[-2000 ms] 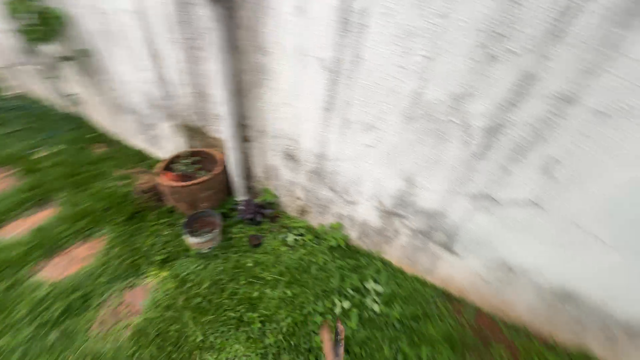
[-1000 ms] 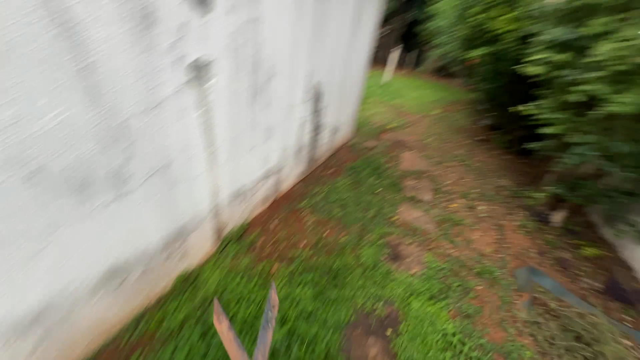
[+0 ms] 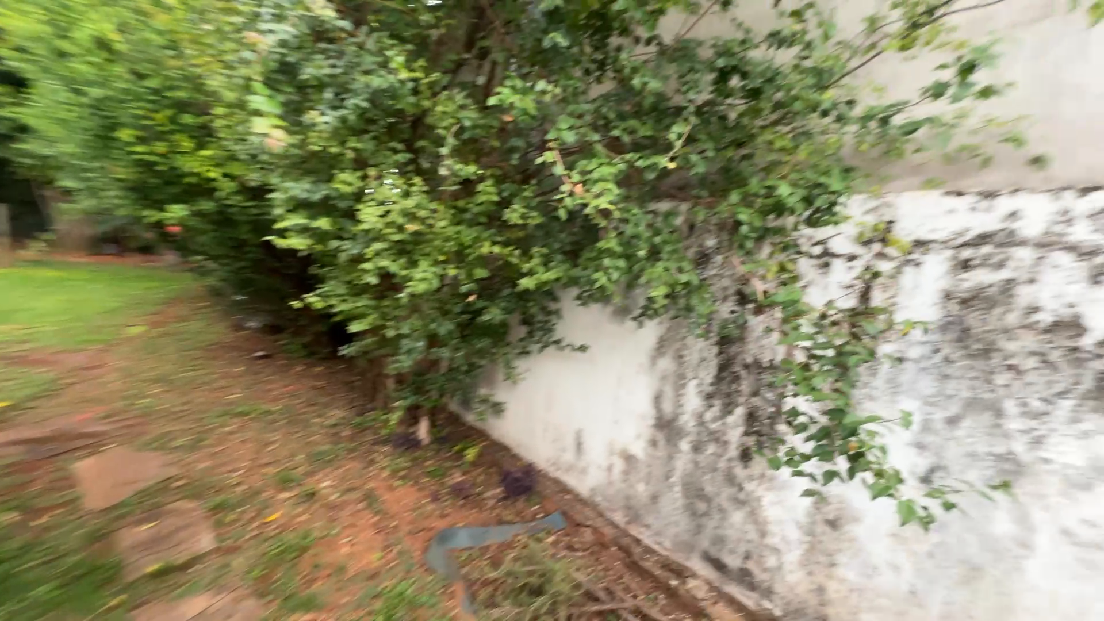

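Neither my left hand nor my right hand shows in the head view. A large leafy shrub (image 3: 466, 198) fills the upper middle and hangs against a stained white wall (image 3: 975, 388). Low on the right, a leafy branch (image 3: 849, 423) droops down the wall's face. Near the bottom middle a bent grey-blue strip (image 3: 487, 536) lies on the ground, its material unclear. Beside it is a heap of dry cuttings and twigs (image 3: 543, 582).
Flat stepping stones (image 3: 164, 536) run along the lower left over reddish soil with patchy grass. A brighter lawn (image 3: 86, 297) lies farther back. Small dark purple plants (image 3: 517, 481) grow near the wall's foot.
The view has swung far to the right, from another white wall to the shrub. Two pointed blades seen at the bottom edge earlier are out of view now.
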